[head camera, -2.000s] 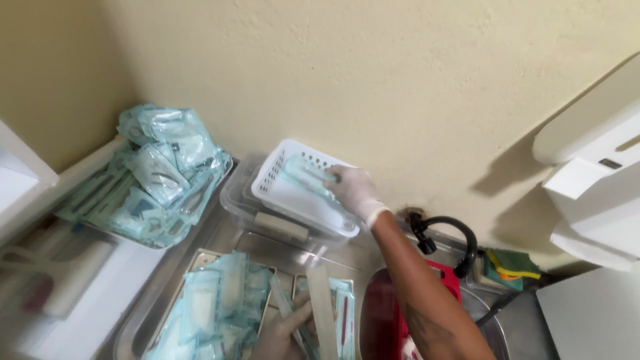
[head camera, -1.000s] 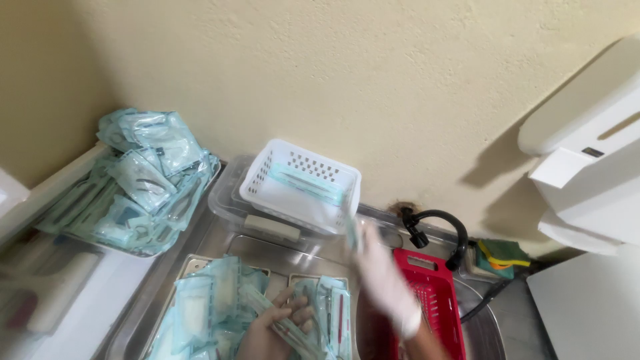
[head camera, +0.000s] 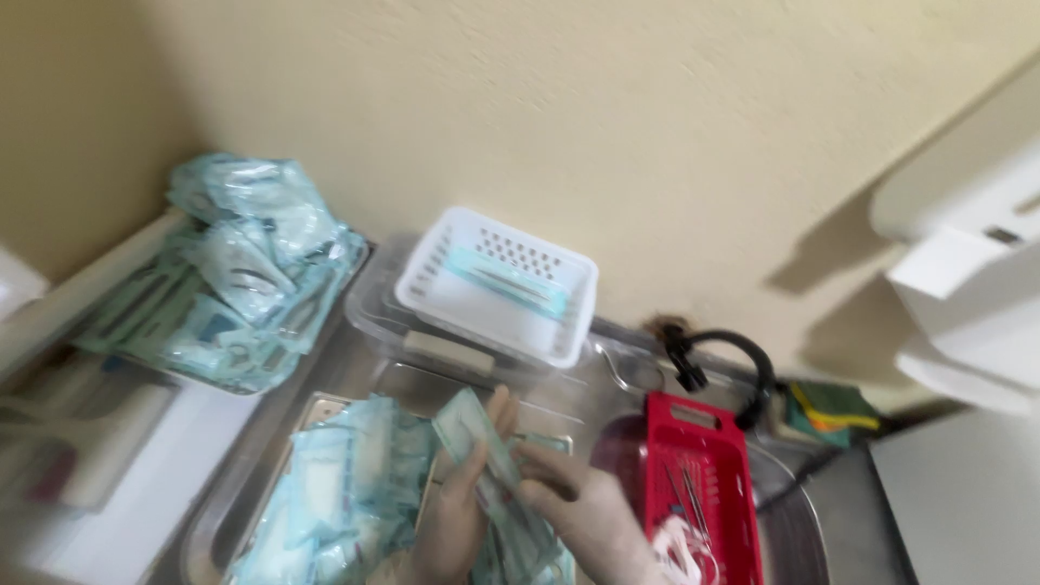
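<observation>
My left hand (head camera: 459, 504), in a pale glove, holds long sterilization pouches (head camera: 487, 463) upright over the metal trays at the bottom centre. From the right, my gloved right hand (head camera: 577, 496) has its fingers at the same pouches; whether they grip one is blurred. Just beyond, a white perforated plastic basket (head camera: 496, 341) sits on a clear plastic container (head camera: 370, 301), and a sealed pouch with slim instruments (head camera: 508, 283) lies in it. Left of my hands, more blue-green pouches (head camera: 349, 471) fill a metal tray.
A heaped tray of pouches (head camera: 244, 284) stands at the left. At the right, a red plastic basket (head camera: 703, 455) with metal instruments lies over the sink (head camera: 800, 520), near a black faucet (head camera: 751, 357) and sponges (head camera: 833, 410). White dispensers (head camera: 967, 236) hang on the wall.
My right hand has come back from the white basket to the pouches at my left hand. The pouch it held over the basket two seconds ago now lies inside. My left hand has raised its pouches.
</observation>
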